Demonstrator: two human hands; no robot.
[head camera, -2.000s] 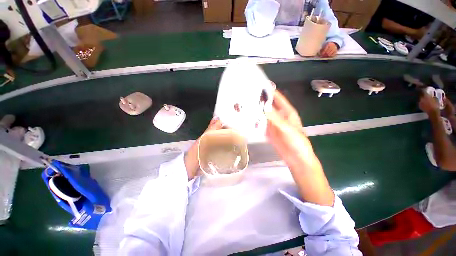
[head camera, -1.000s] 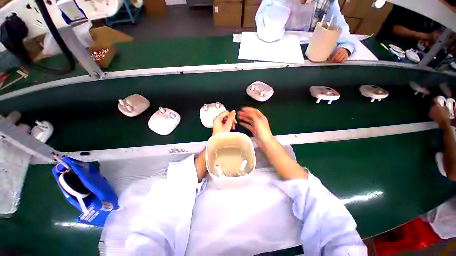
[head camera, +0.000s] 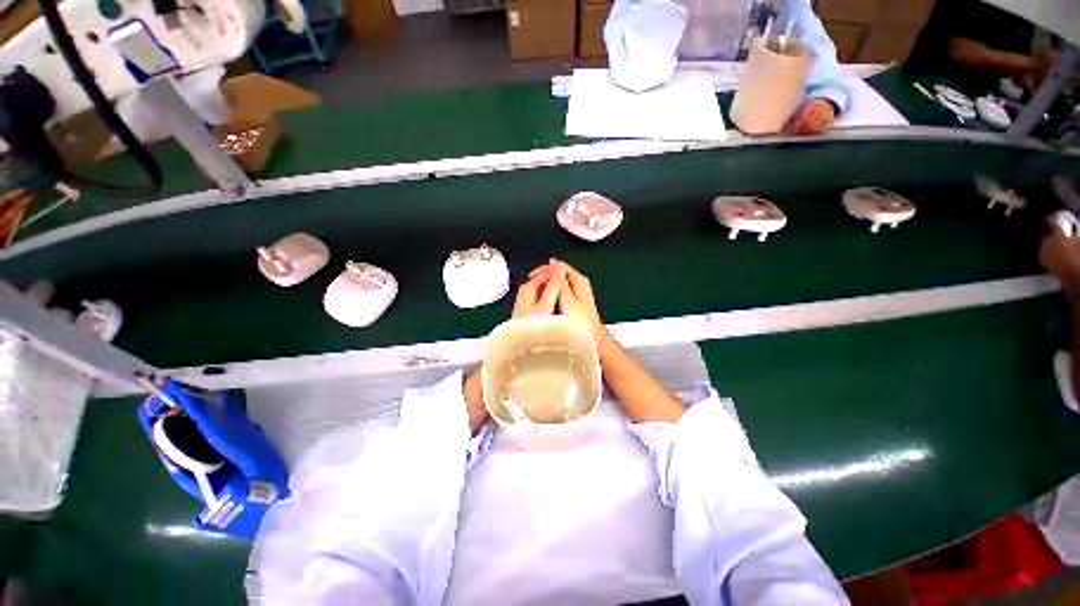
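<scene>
The cream housing (head camera: 542, 429) stands open side up in front of me on whitish sheeting (head camera: 320, 403). Small white bits show inside it. My left hand (head camera: 538, 295) and my right hand (head camera: 577, 298) are together just beyond the housing, over the belt's near rail. Their fingertips touch or nearly touch. Whether anything small is between the fingers cannot be told. A white cover unit (head camera: 476, 278) with two short posts up lies on the belt just left of my hands. Another cover unit (head camera: 590, 217) lies beyond them.
More cover units (head camera: 361, 295) lie along the dark green belt (head camera: 663, 255). A blue holder (head camera: 243, 456) stands at the left. Across the belt a person's hand (head camera: 811, 116) is beside a beige housing (head camera: 770, 85). Another person's hand (head camera: 1062, 251) is at the right edge.
The cover unit held two seconds ago is out of my hands. My hands have since come together beyond the housing. The cover units on the belt have shifted left.
</scene>
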